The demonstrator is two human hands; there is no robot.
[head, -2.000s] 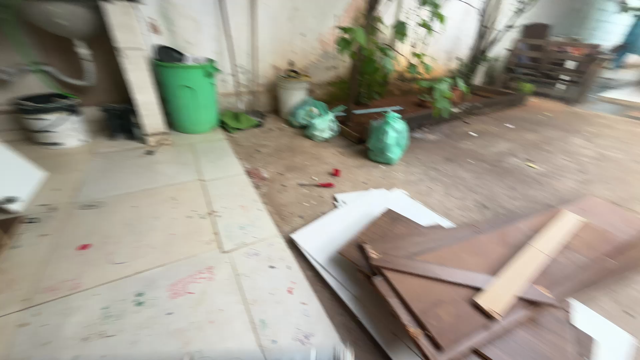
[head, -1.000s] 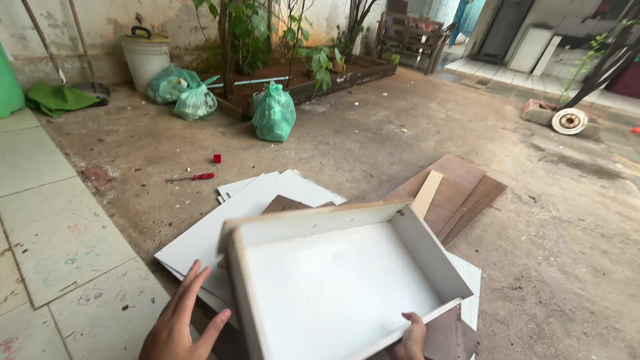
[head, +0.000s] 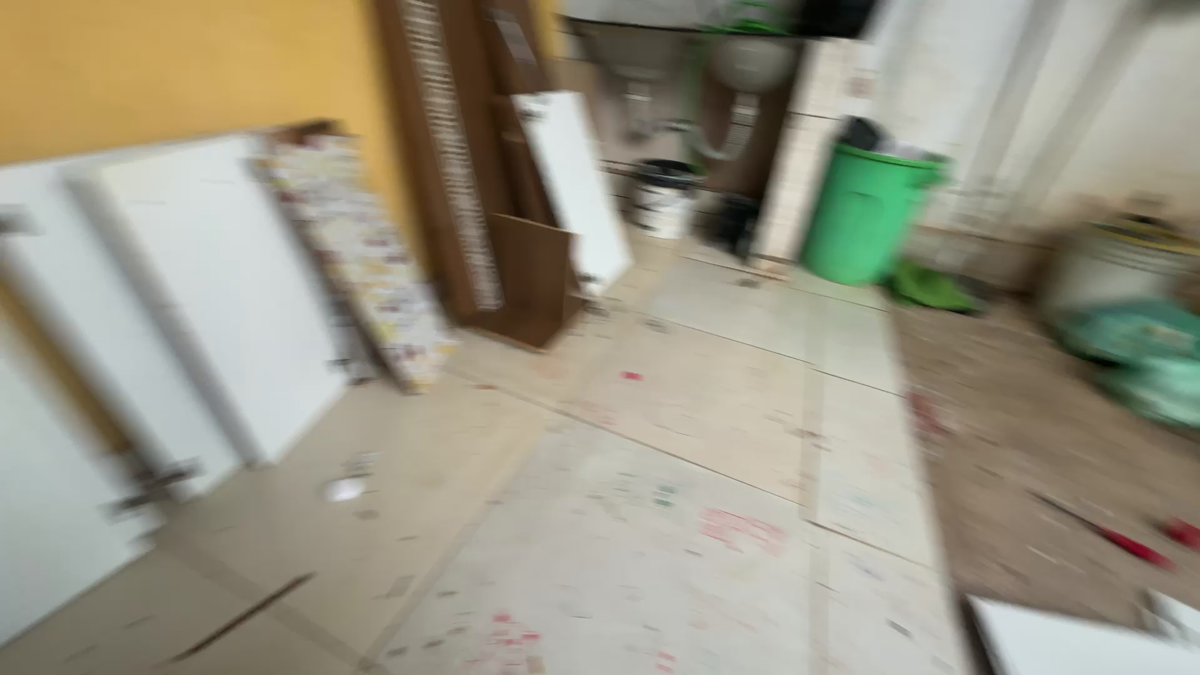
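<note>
Neither my left hand nor my right hand shows in the head view, which is blurred. White panels (head: 225, 281) with metal hinges lean against the yellow wall at the left. Beside them leans a narrow board with a patterned face (head: 361, 253). Tall brown boards (head: 436, 159) stand further back, with a white panel (head: 577, 187) leaning at their right. A red-handled screwdriver (head: 1134, 547) lies on the ground at the right, and the corner of a white board (head: 1069, 642) shows at the bottom right.
A green bin (head: 867, 220) stands by a tiled pillar (head: 806, 159). Left of the pillar is a white bucket (head: 664, 202) under the sinks. Green plastic bags (head: 1148, 352) lie at the right. A dark thin strip (head: 246, 614) lies on the tiled floor (head: 637, 572).
The view has swung far to the left. One second ago both hands were at a white drawer over the board pile; hands and drawer are now out of view.
</note>
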